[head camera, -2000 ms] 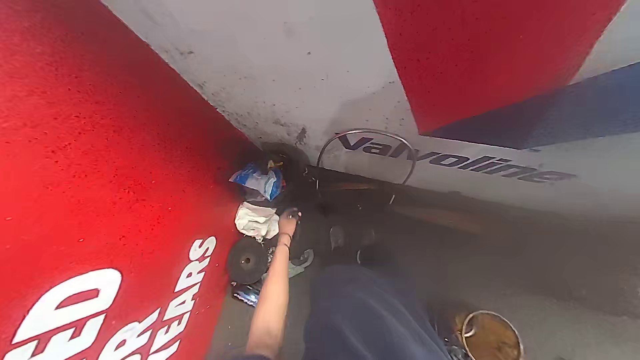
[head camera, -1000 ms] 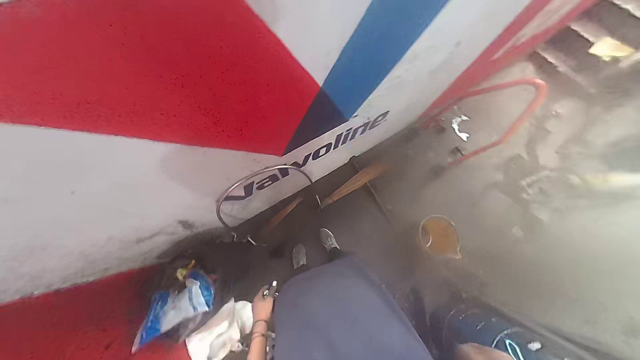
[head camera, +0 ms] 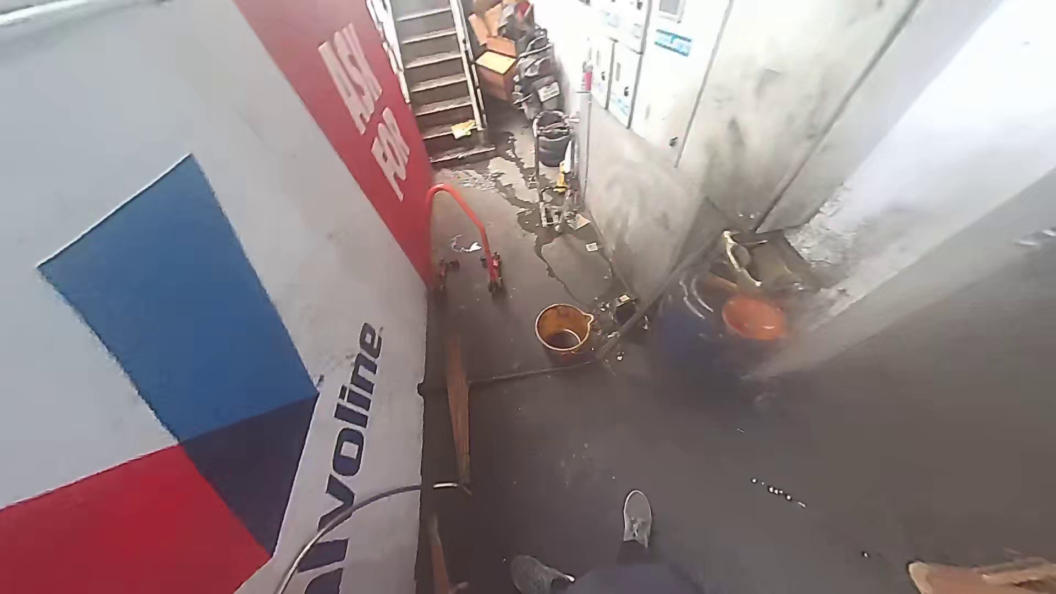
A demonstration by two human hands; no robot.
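Neither of my hands shows in the head view now. My grey shoes stand on the dark floor at the bottom, the forward one (head camera: 637, 516) right of the other (head camera: 536, 575). A metal hoop or bent tube (head camera: 355, 505) leans at the painted wall, left of my feet. Wooden strips (head camera: 458, 412) lie along the foot of that wall. Ahead of my feet a yellowish bucket (head camera: 564, 346) stands on the floor, its inside stained.
A red tubular frame on casters (head camera: 466, 210) is by the left wall. Steps (head camera: 437, 82) rise at the far end, beside cardboard boxes (head camera: 497, 70). An orange bowl (head camera: 755, 318) sits right of the bucket, near the wall's corner. Cardboard (head camera: 982, 576) lies at bottom right.
The view has swung right, along the passage. A hand by the white cloth and bags a second ago is out of view now, as are those things.
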